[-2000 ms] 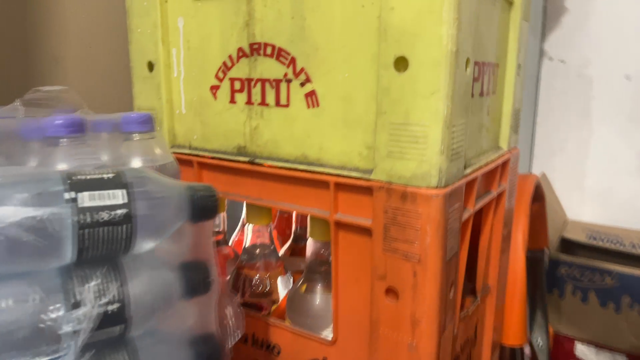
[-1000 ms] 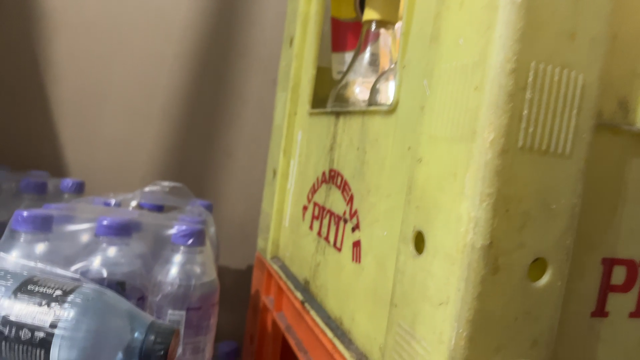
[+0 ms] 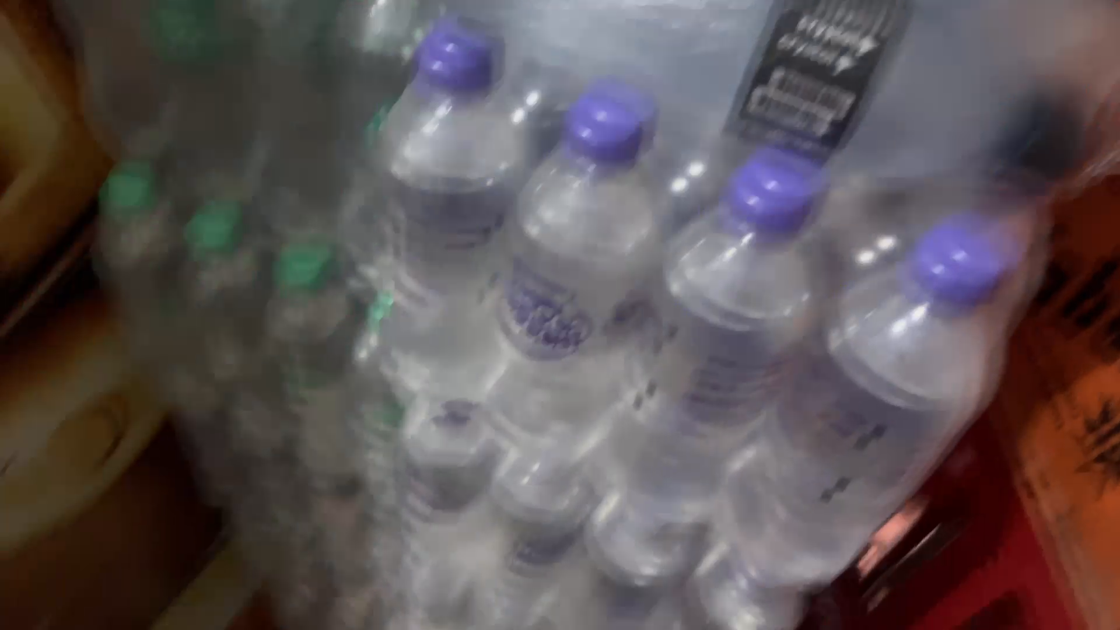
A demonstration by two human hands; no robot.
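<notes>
Neither of my hands shows in the head view. Shrink-wrapped clear plastic bottles with purple caps [image 3: 610,122] fill the middle, tilted by the slant of the view. More wrapped bottles lie beneath their bases. A larger clear plastic bottle with a black label [image 3: 809,74] lies on its side at the upper right, behind the purple caps; its dark cap is blurred. To the left stand wrapped bottles with green caps [image 3: 214,227], dim and blurred.
An orange plastic crate [image 3: 1081,429] with dark lettering is at the right edge, beside a red crate [image 3: 980,560] at the lower right. Blurred yellowish and brown objects [image 3: 79,437] line the left edge; I cannot tell what they are.
The view has swung strongly down and left, from the yellow and orange crates to the wrapped bottles. Green-capped bottles have come into view.
</notes>
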